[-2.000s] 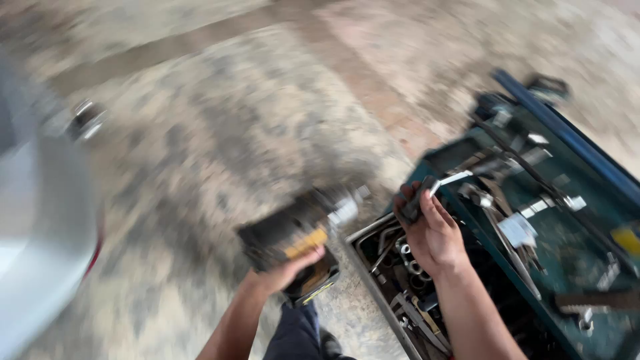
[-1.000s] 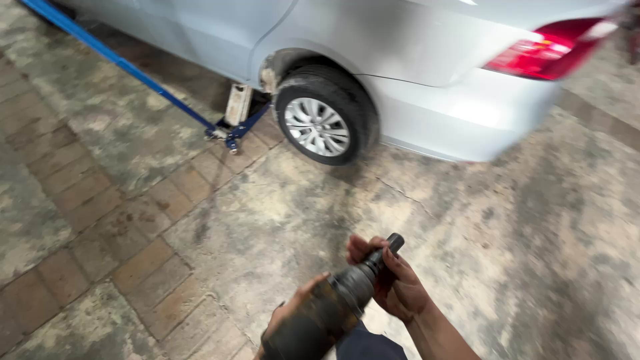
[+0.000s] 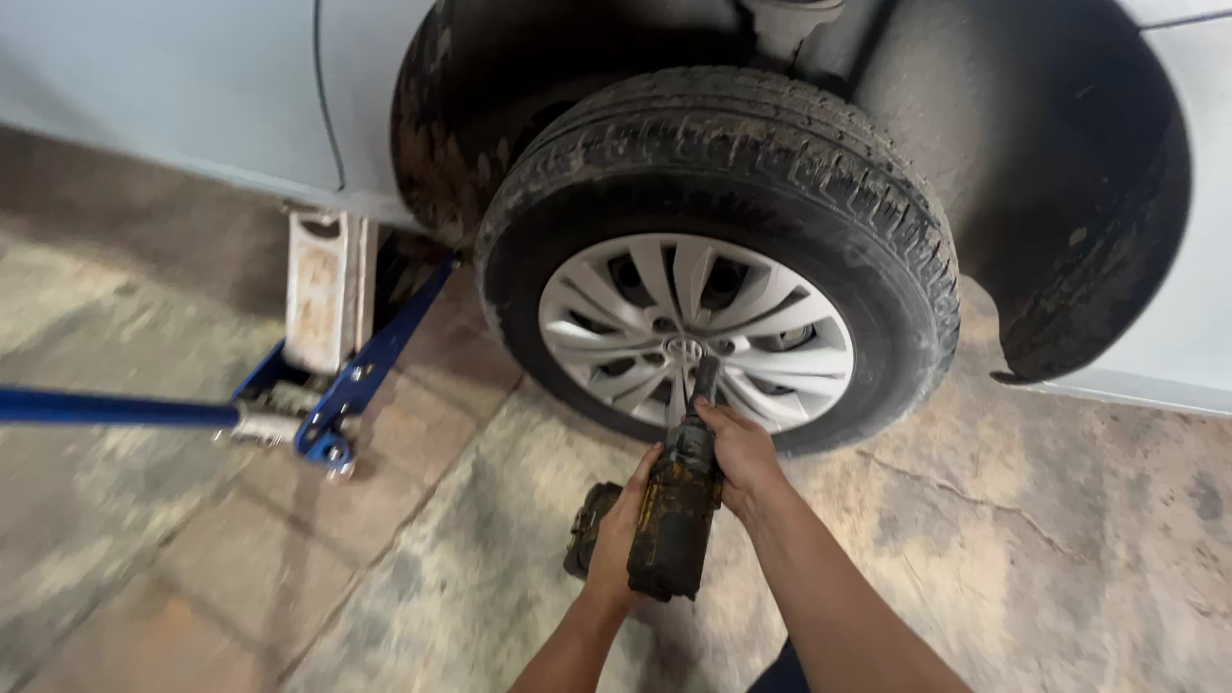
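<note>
A worn black and yellow cordless impact wrench [image 3: 674, 525] points at the car wheel. My left hand [image 3: 621, 539] is wrapped around its handle, just above the battery. My right hand [image 3: 739, 448] holds the front of the tool, near the base of the dark socket [image 3: 705, 377]. The socket's tip lies over the lower middle of the silver multi-spoke wheel cover [image 3: 616, 332], near the hub; whether it touches a wheel bolt I cannot tell. Around the cover is a dusty black tire [image 3: 895, 318], under the wheel arch.
Left of the wheel, a blue floor jack [image 3: 371, 385] with a pale lifting arm [image 3: 320, 289] stands beneath the sill of the silver car [image 3: 173, 87]. Its blue handle [image 3: 115, 406] extends to the left edge. A mudflap [image 3: 1068, 298] hangs to the right, above the stained concrete floor [image 3: 962, 539].
Two seconds ago my hands were beside an open toolbox, the right one holding a tool part. Now the view is close to the wheel, and the wrench with its socket is at the wheel cover.
</note>
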